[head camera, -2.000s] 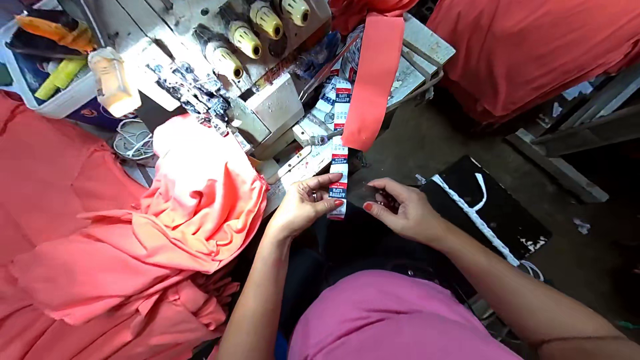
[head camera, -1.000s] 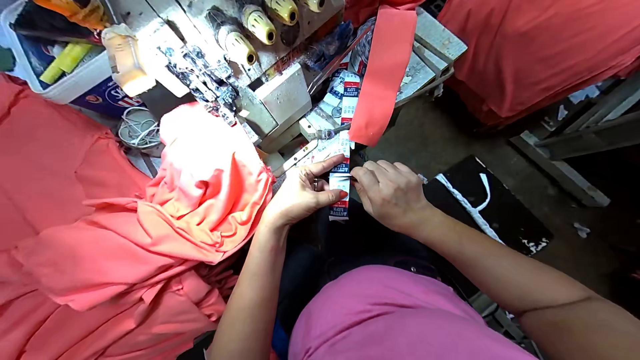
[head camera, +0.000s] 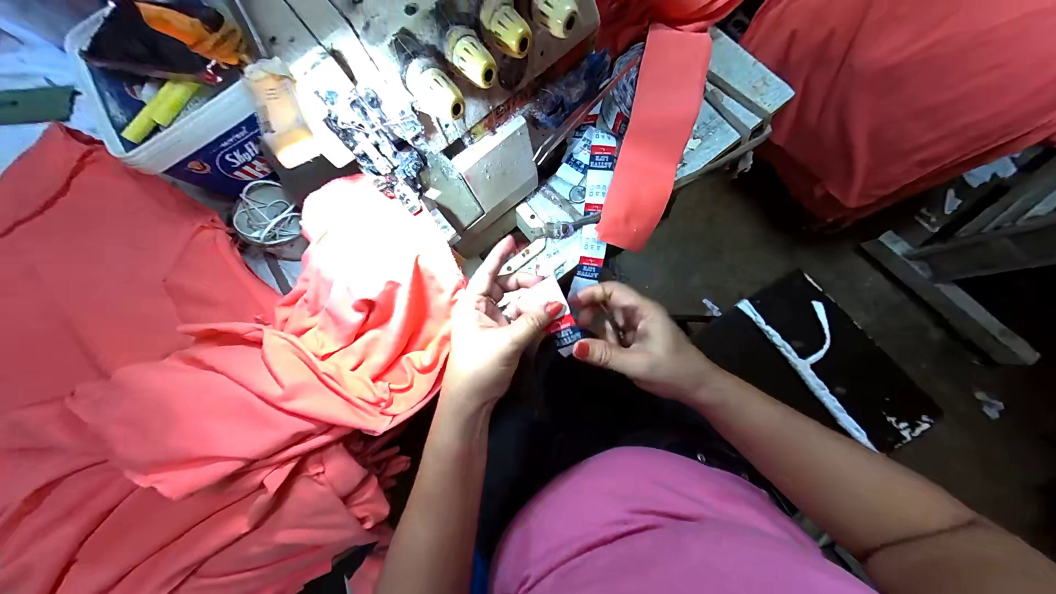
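Note:
Between the thumb and fingers of my left hand (head camera: 503, 322) is a short piece of woven label (head camera: 564, 323), white, red and navy. My right hand (head camera: 635, 334) is just right of it, fingers curled around a small dark tool that is mostly hidden, perhaps thread snips. A long strip of similar labels (head camera: 596, 198) hangs from the sewing machine table down to the right fingertips. Beside that strip hangs a coral fabric band (head camera: 656, 132). The overlock sewing machine (head camera: 495, 169) stands beyond my hands, and bunched coral fabric (head camera: 371, 305) lies left of my left hand.
Yellow thread cones (head camera: 469, 58) sit at the machine's top. A white tub (head camera: 157, 157) with tools stands at the upper left, near a coil of white cord (head camera: 266, 213). More coral fabric (head camera: 916, 91) is piled at the upper right. A black board (head camera: 813, 363) with braided cord is at the right.
The label piece in my left hand has come apart from the long strip and is now tilted. My hands were together on the continuous strip a second ago.

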